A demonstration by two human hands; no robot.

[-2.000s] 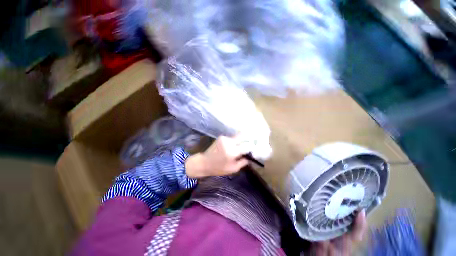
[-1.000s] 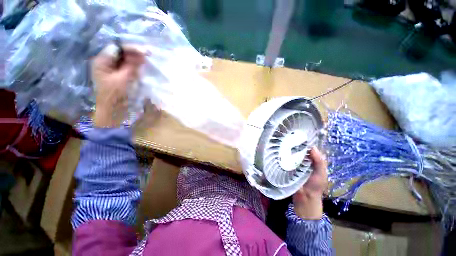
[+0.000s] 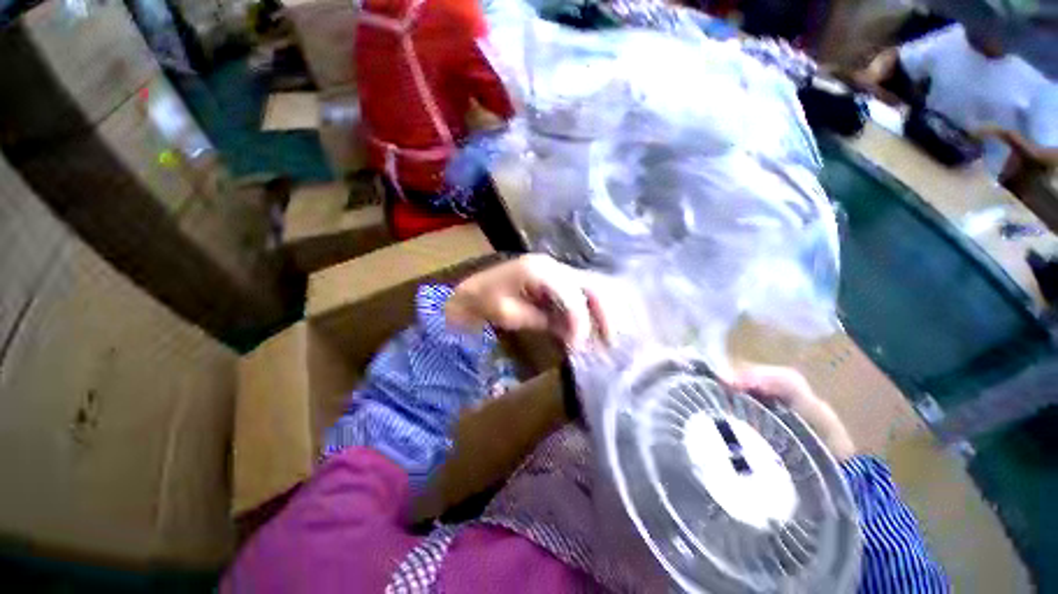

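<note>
The grey finned housing [image 3: 760, 551] is inside a clear plastic bag, its finned face and pale centre disc turned up towards me, near the bench edge in front of my apron. My left hand [image 3: 536, 299] pinches the clear bag [image 3: 627, 319] at the housing's upper left. My right hand [image 3: 791, 400] is at the housing's upper right rim, holding it through or beside the film. Its fingertips are partly hidden by the film.
An open carton [image 3: 273, 418] stands left of the bench. A heap of clear plastic bags [image 3: 708, 151] covers the far bench. Large cartons [image 3: 104, 395] stand at far left. A person in red [image 3: 424, 99] is beyond the carton, another person [image 3: 986, 87] at upper right.
The housing, bare before, is now inside the clear bag. My left hand has come from the bag heap to beside the housing. My right hand has moved to its upper rim. The view has turned left.
</note>
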